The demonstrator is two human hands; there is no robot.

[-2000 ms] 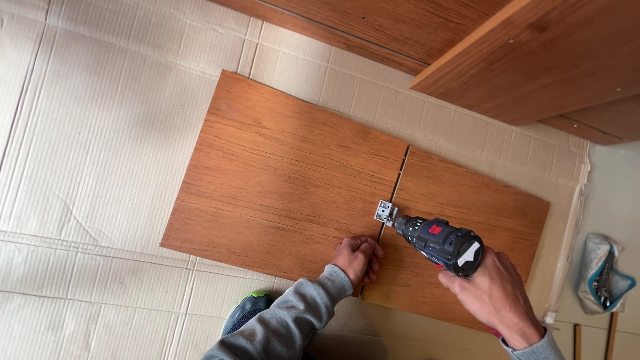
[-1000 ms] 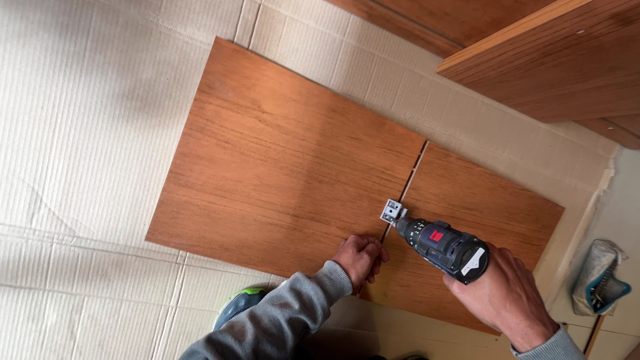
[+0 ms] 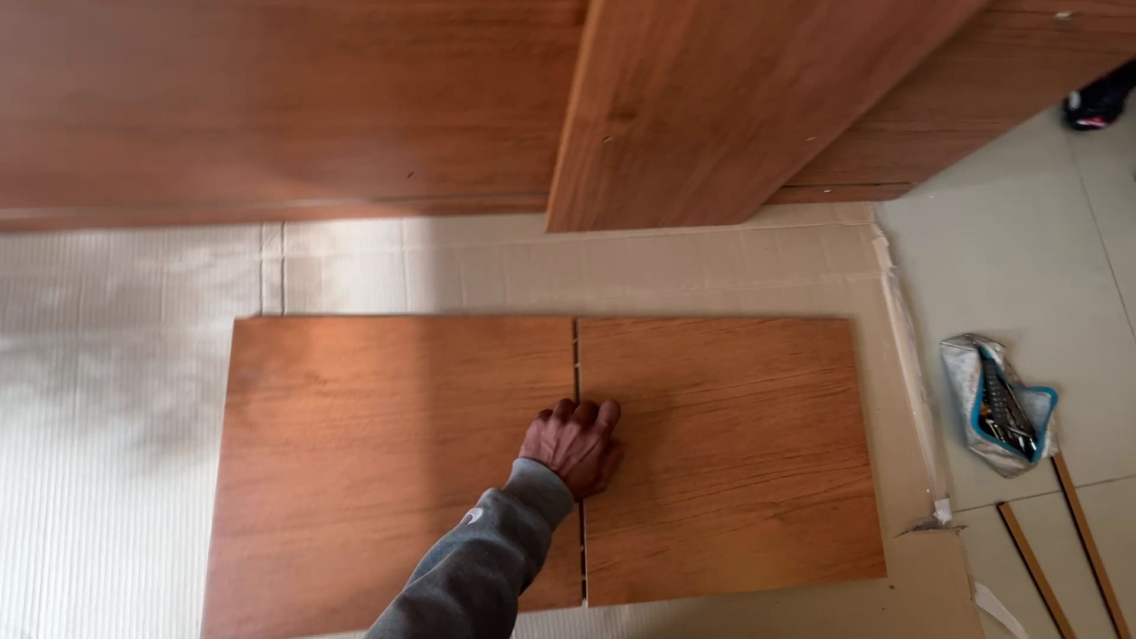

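Two wood-grain panels lie flat side by side on cardboard, the left panel (image 3: 355, 444) and the right panel (image 3: 737, 461), with a narrow dark gap between them. My left hand (image 3: 572, 444), in a grey sleeve, rests over this gap near its middle, with the fingers curled. Whether anything is under or inside the fingers is hidden. Neither the cordless drill nor the metal hinge bracket shows now, and my right hand is out of view.
Large wooden panels (image 3: 293, 106) stand along the top, one board (image 3: 692, 115) jutting toward me. On the tiled floor at right are an open pouch of tools (image 3: 1003, 408) and two thin wooden strips (image 3: 1034, 568). A dark shoe (image 3: 1100, 99) shows at upper right.
The drill and my right hand have left the view. My left hand has moved from the near end of the gap to its middle, where the bracket was. The view has turned.
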